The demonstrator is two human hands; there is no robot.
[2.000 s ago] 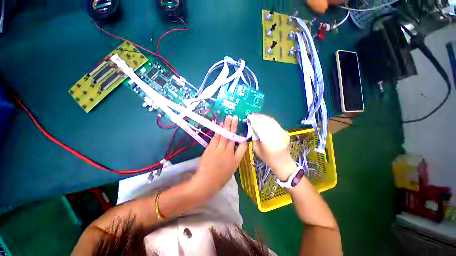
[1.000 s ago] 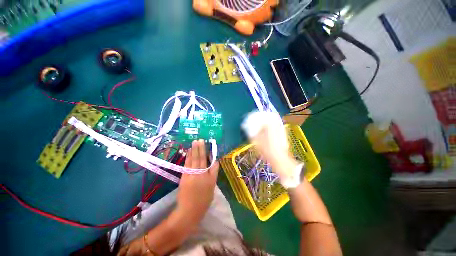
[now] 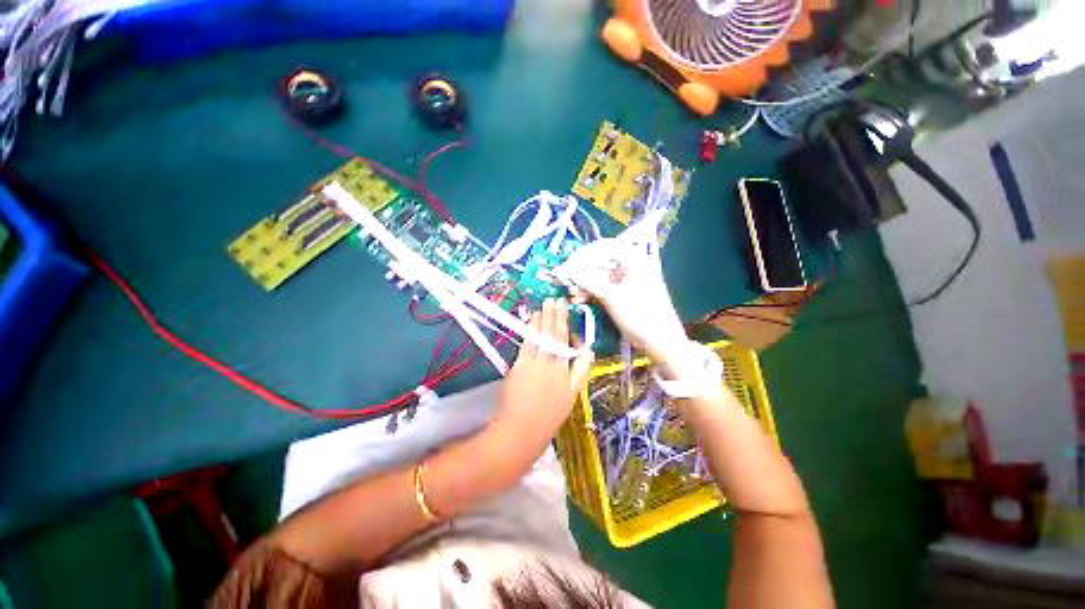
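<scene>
The small green adapter board [image 3: 543, 269] lies at the centre, partly under my hands. My left hand [image 3: 544, 357] rests flat with its fingers at the board's near edge, by a looped white ribbon cable [image 3: 411, 264]. My right hand [image 3: 619, 280] is over the board's right side; its fingertips are blurred and what they hold cannot be told. The yellow board under test [image 3: 619, 179] lies beyond it, with pale ribbon cables running to my right hand. The green main board [image 3: 416, 228] and the yellow slider board [image 3: 286, 244] lie to the left.
A yellow basket [image 3: 767, 410] of cabled boards is at the near edge. A phone [image 3: 771, 234], black adapter [image 3: 839, 179] and orange fan [image 3: 720, 42] are on the right. Two speakers [image 3: 312, 95] stand behind. Red and black leads [image 3: 179, 345] run left. Blue bins [image 3: 321, 26] stand at the back and left.
My right hand has come back from above the basket to the green adapter board. The yellow board under test now lies tilted, its cables drawn toward my right hand. The camera view has shifted.
</scene>
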